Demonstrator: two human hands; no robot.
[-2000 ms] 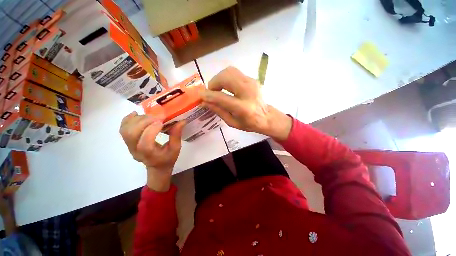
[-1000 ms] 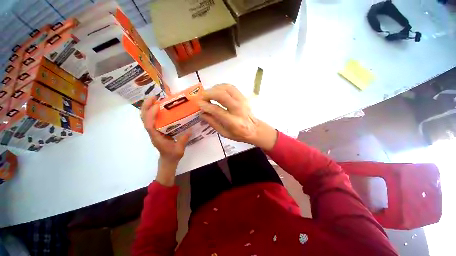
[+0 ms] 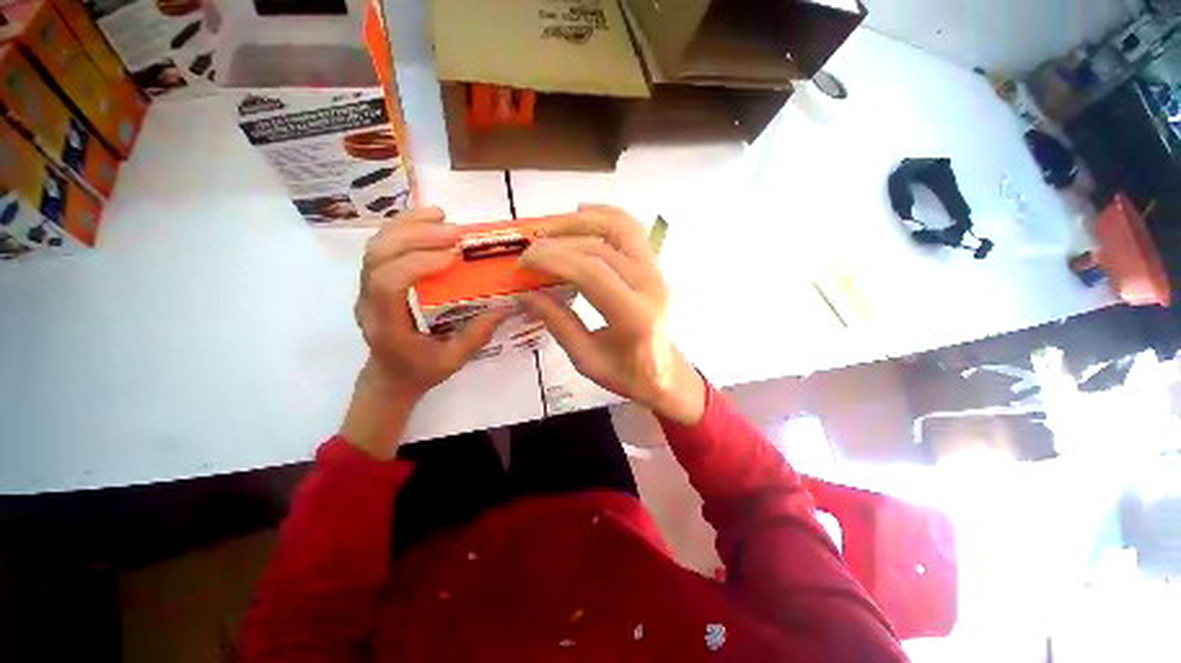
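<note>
An orange and white retail carton stands on the table in front of me, its orange top with the black handle facing up. My left hand grips its left side, fingers on the top and thumb on the front face. My right hand holds its right side, fingers on the top edge and thumb at the front. The fingers hide both ends of the carton. I cannot tell whether a sticker is in my fingertips.
An open retail carton stands behind at left; orange cartons are stacked at far left. Brown boxes lie behind. A narrow yellow-olive strip, pale yellow note and black strap lie to the right. A red stool is below.
The view has swung to the right. My right hand's fingers have moved from the carton's right corner to lie over its top and front. My left hand still holds the carton.
</note>
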